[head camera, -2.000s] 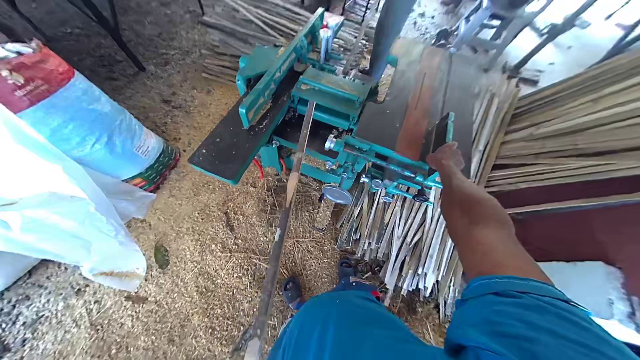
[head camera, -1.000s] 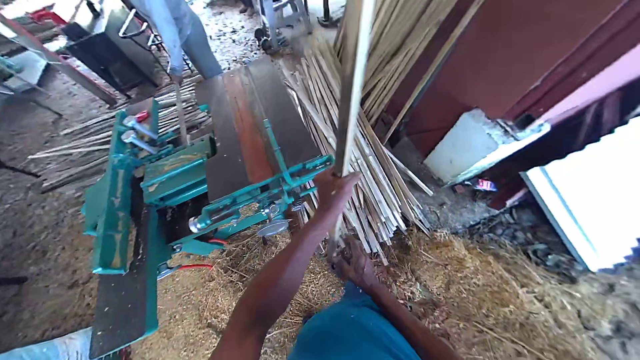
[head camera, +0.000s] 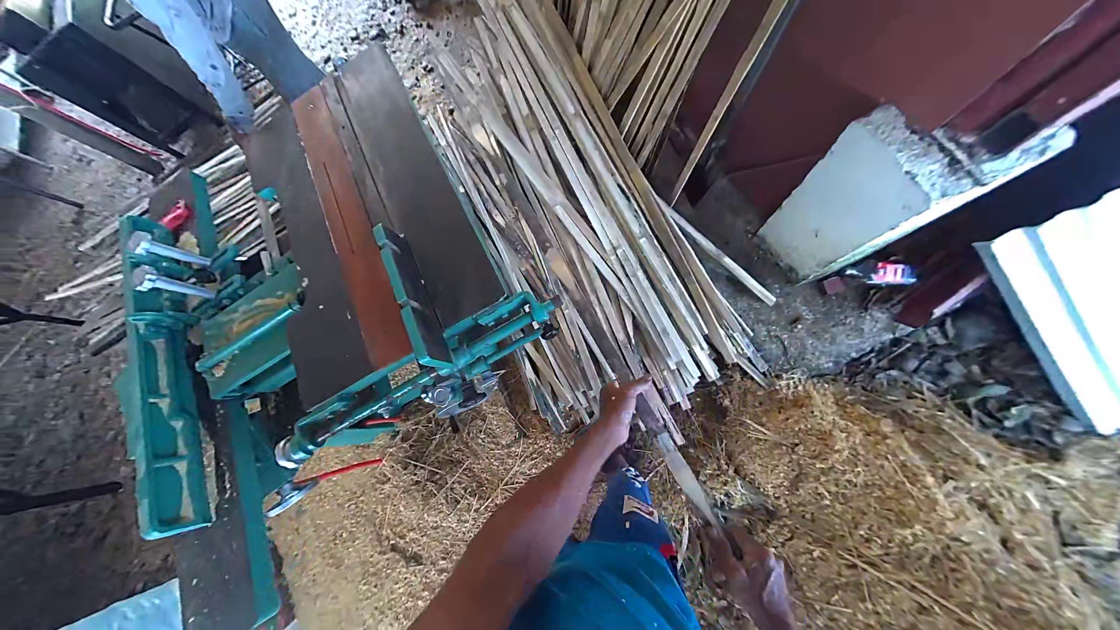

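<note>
My left hand (head camera: 623, 404) grips a long wooden strip (head camera: 685, 479) partway along, just past the near ends of the pile of wooden strips (head camera: 604, 254). Lower down, my right hand (head camera: 748, 573) is closed around the near end of the same strip. The strip slants from my right hand up over the pile, and its far part is hard to tell from the strips lying there. Left of my hands stands a green woodworking machine (head camera: 420, 376) with a dark table and a brown insert (head camera: 341, 227).
Another person's legs (head camera: 254, 52) are beyond the machine. A pale block (head camera: 844, 192) and a corrugated metal sheet (head camera: 1063, 297) lie to the right. Wood shavings (head camera: 857, 490) cover the ground. More strips (head camera: 236, 184) lie behind the machine.
The strip was upright in both hands a second ago and now slants down over the pile. Two seconds ago one hand rested at the machine's fence. The view has swung to the right.
</note>
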